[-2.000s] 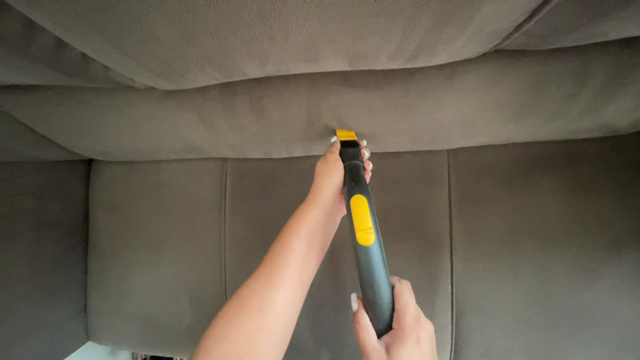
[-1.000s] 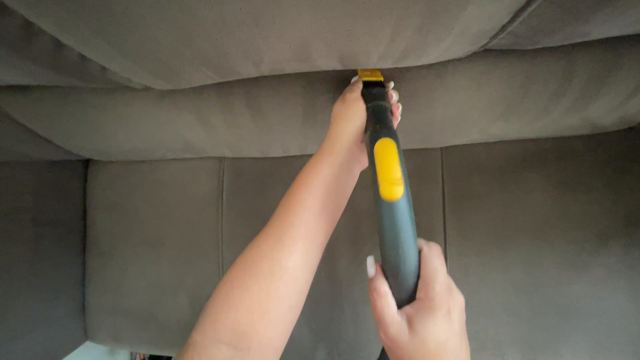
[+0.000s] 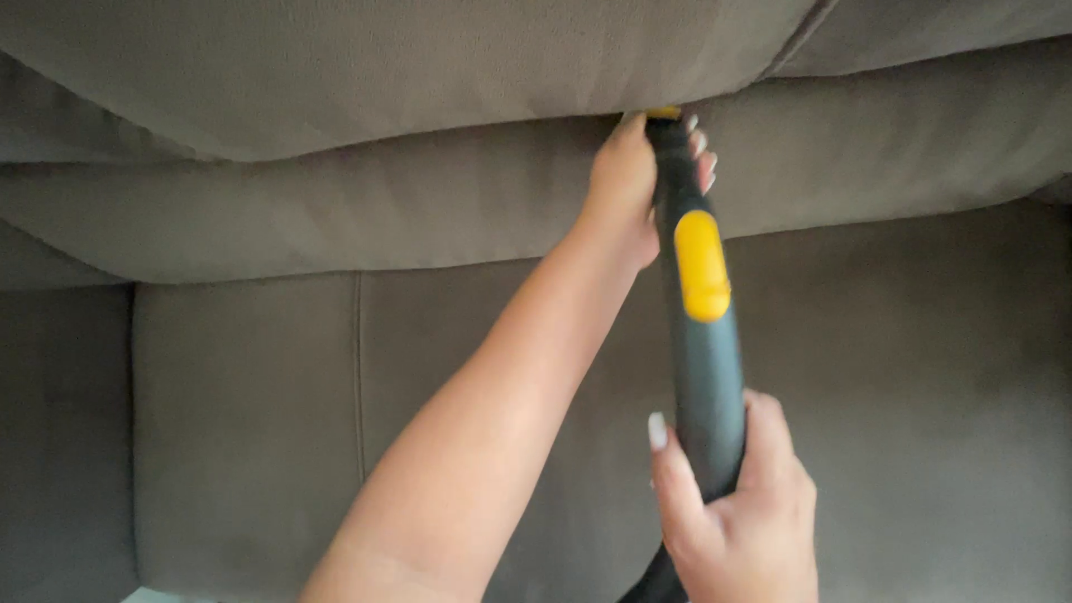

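A dark grey vacuum cleaner handle (image 3: 710, 377) with a yellow insert runs up the middle of the head view. My right hand (image 3: 741, 511) is wrapped round its lower part, with a black hose below. My left hand (image 3: 628, 172) grips the black upper end, its fingertips showing on the far side. Just past those fingers, a yellow nozzle tip (image 3: 664, 112) lies at the fold between the upper back cushion (image 3: 435, 67) and the lower back section (image 3: 435, 201) of a grey-brown fabric sofa. The tip's far edge is hidden under the cushion.
The sofa's seat cushions (image 3: 243, 419) with stitched seams spread below the backrest. A darker sofa part (image 3: 63, 435) stands at the left edge. Another back cushion (image 3: 938, 38) joins at the upper right. A pale surface shows at the bottom left corner.
Both hands and the vacuum handle have moved up and to the right. The yellow tip was on the lower back section two seconds ago and now meets the upper cushion's underside.
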